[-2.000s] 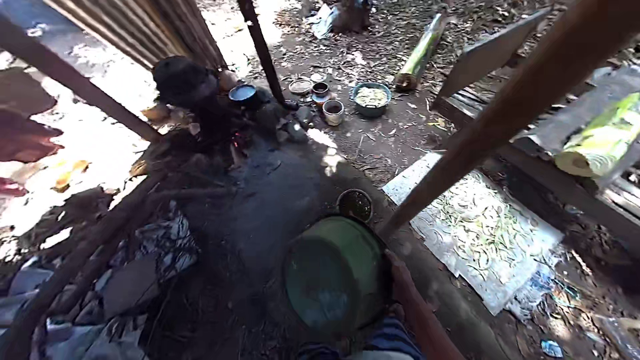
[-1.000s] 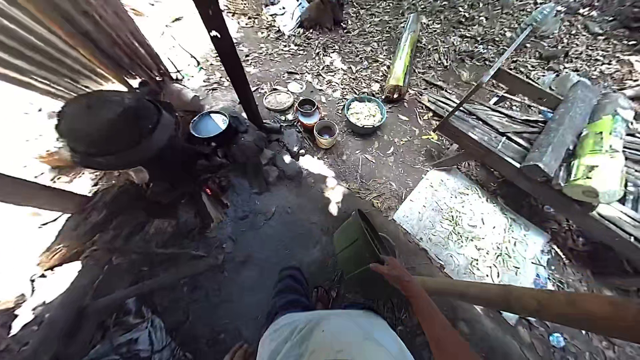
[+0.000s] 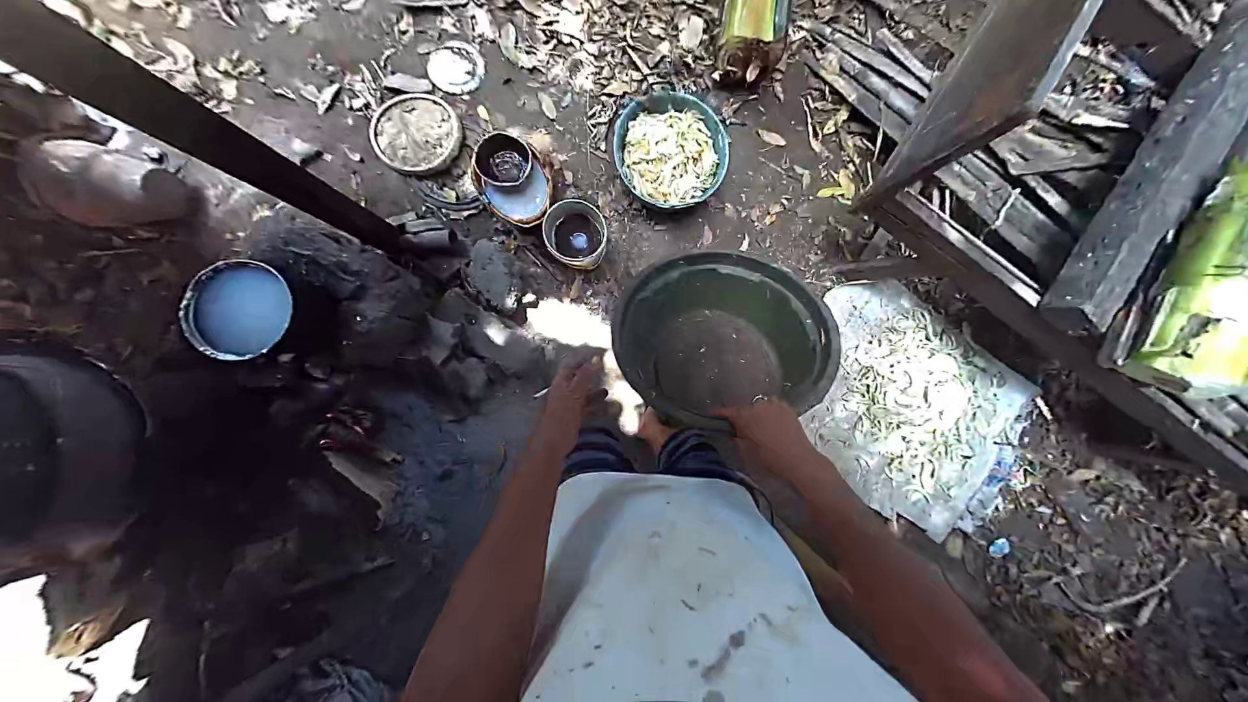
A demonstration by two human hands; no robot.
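My right hand (image 3: 768, 427) grips the near rim of a large green plastic basin (image 3: 721, 336), whose inside faces up and shows only small specks. To the left of the basin, apart from its rim, my left hand (image 3: 577, 382) holds nothing that I can see; its fingers are partly blurred. Beyond the basin stands a smaller green bowl (image 3: 671, 151) filled with pale shredded pieces. Right of the basin, a light sheet (image 3: 838, 424) lies on the ground with thin strips of plant matter spread over it.
Left are a pot of whitish liquid (image 3: 242, 310), a big blackened pot (image 3: 63, 448) and a slanting post (image 3: 195, 127). Small bowls (image 3: 575, 234) and a round dish (image 3: 416, 135) sit ahead. A wooden platform (image 3: 1053, 341) with a cut green stem (image 3: 1199, 302) stands at right.
The large basin, tilted on its side a second ago, now faces up in front of me. My left hand has come into view beside it. The view has turned further down.
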